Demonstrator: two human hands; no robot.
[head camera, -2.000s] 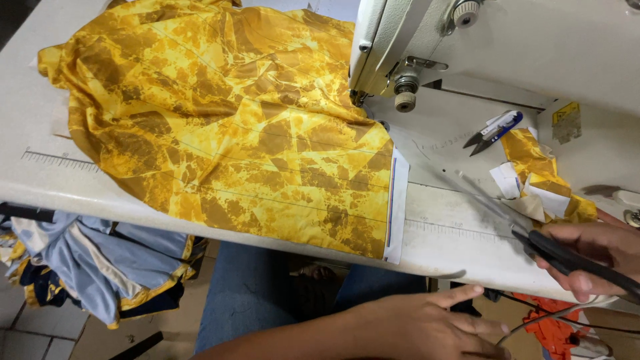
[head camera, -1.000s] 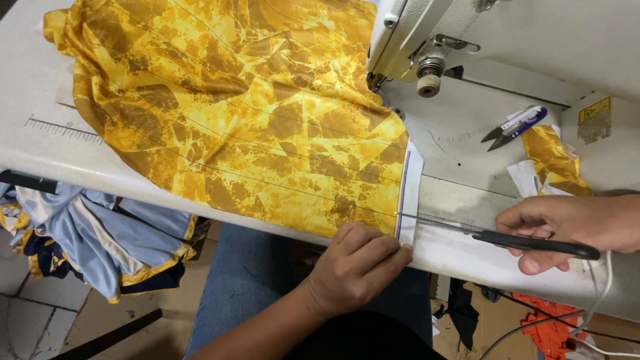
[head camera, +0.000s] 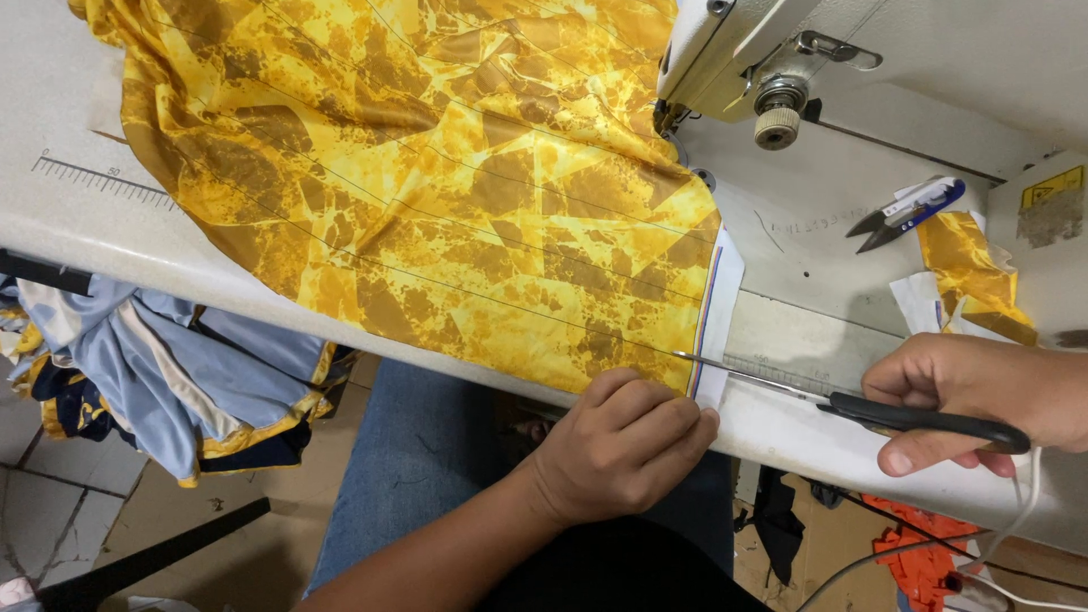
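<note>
Yellow patterned fabric (head camera: 476, 195) lies across the sewing machine's bed, with a white edge strip (head camera: 716, 314) along its right side. My left hand (head camera: 633, 446) pinches the fabric's lower right corner at the front edge of the bed. Black-handled scissors (head camera: 926, 420) are in my right hand (head camera: 960, 399), their blades pointing left. The tip of a blade lies over the fabric just past the white strip, above my left fingers. Whether another blade is beneath the cloth is hidden.
The sewing machine head (head camera: 731, 51) stands at the upper right. Blue-handled thread snips (head camera: 905, 212) lie beside yellow fabric scraps (head camera: 977, 272). Light blue garments (head camera: 161, 365) are heaped below the bed at left. Orange cloth (head camera: 918, 552) and a white cable (head camera: 1033, 501) are at lower right.
My left hand has moved up to the fabric's corner and gripped it. The scissors in my right hand have come to the fabric's edge from the right.
</note>
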